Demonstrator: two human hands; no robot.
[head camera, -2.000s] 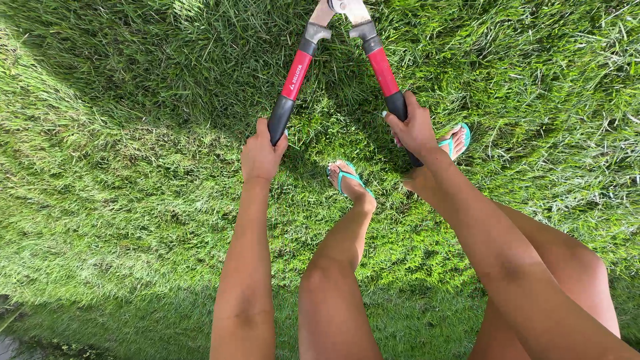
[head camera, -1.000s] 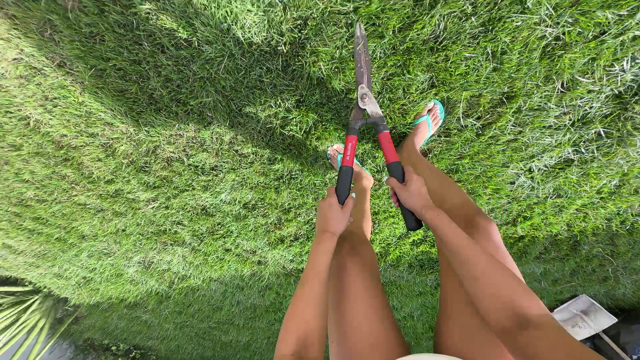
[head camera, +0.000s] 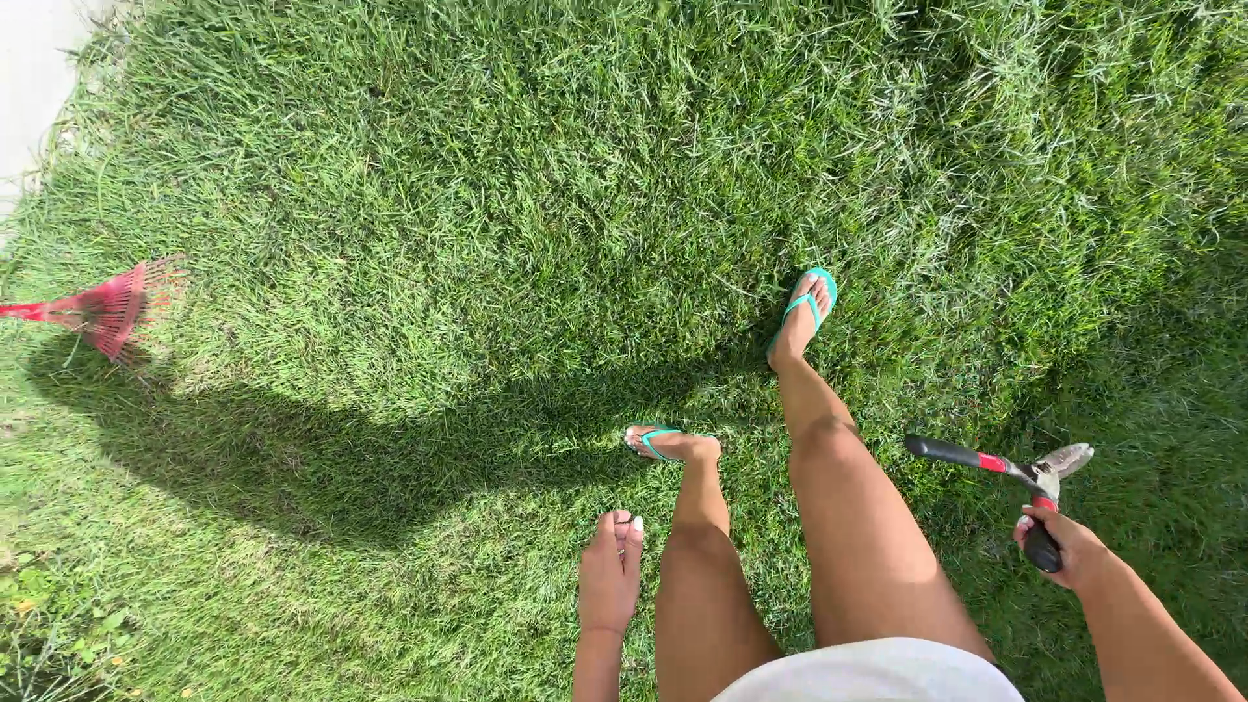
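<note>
Out at the right, my right hand (head camera: 1068, 549) grips one handle of the hedge shears (head camera: 1019, 472), which have red and black handles. Their other handle points left, held by nothing, and the short stretch of blade that shows points up and right. My left hand (head camera: 611, 575) hangs beside my left leg, its fingers loosely curled and holding nothing that shows. Between the two hands are my legs, with a turquoise flip-flop (head camera: 822, 283) on my right foot and another flip-flop (head camera: 659, 444) on my left foot, both on the grass.
A red fan rake (head camera: 107, 310) lies at the far left, its tines toward the middle of the lawn (head camera: 526, 244). Pale pavement (head camera: 34, 88) borders the grass at the upper left. Leafy plants (head camera: 58, 624) grow at the lower left. A long shadow falls across the grass.
My left hand has let go of its shears handle and hangs by my leg. My right hand has carried the shears out to the right. The view has shifted, bringing in the rake and pavement.
</note>
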